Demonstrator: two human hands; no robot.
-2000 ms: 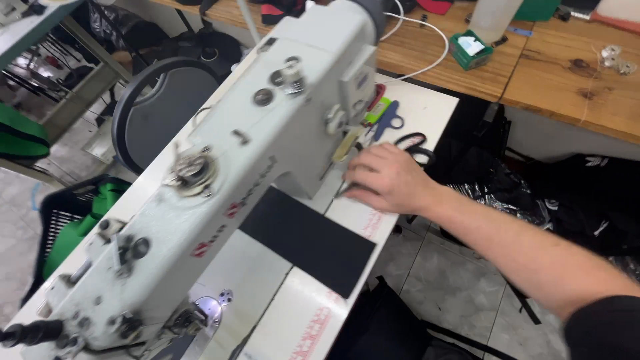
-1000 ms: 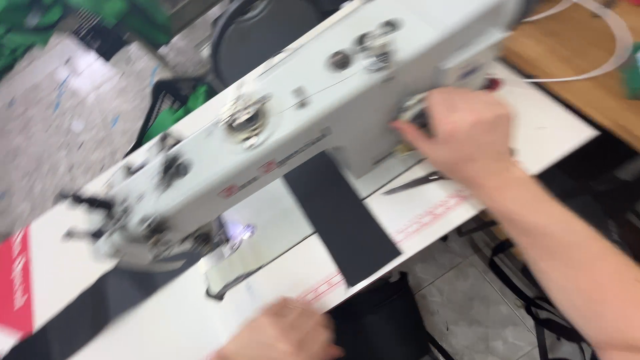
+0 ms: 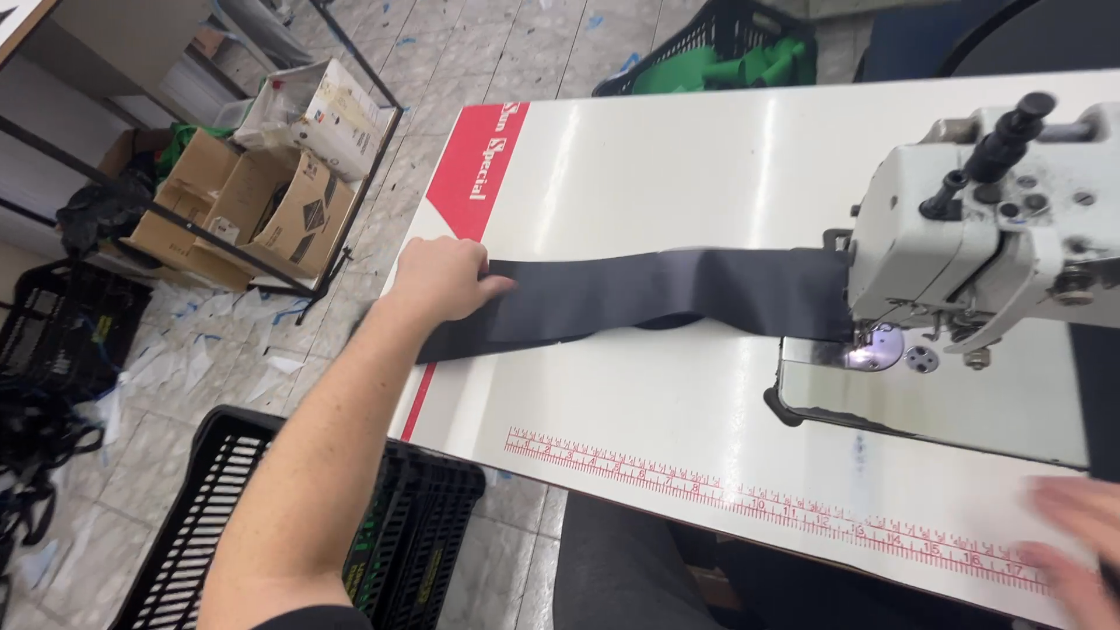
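My left hand [image 3: 446,278] grips a long dark fabric strip [image 3: 612,293] near the table's left end, thumb on top. The strip lies with a slight wave across the white sewing table [image 3: 647,385]. Its right end reaches the needle area of an industrial sewing machine [image 3: 945,254], beside the lit needle plate [image 3: 875,350]. My right hand [image 3: 1072,547], blurred, is at the lower right over the table's front edge, fingers apart, with nothing seen in it. A printed red ruler [image 3: 752,503] runs along that edge.
Black plastic crates [image 3: 219,490] stand on the floor below the table's left end. Beyond the table is a crate with green fabric [image 3: 726,70]. Cardboard boxes [image 3: 289,210] sit on a low shelf at the left. Scraps litter the tiled floor.
The view has swung left. My right hand has left the scissors area beside the machine arm and is now near the front edge. My left hand, unseen two seconds ago, now holds the strip.
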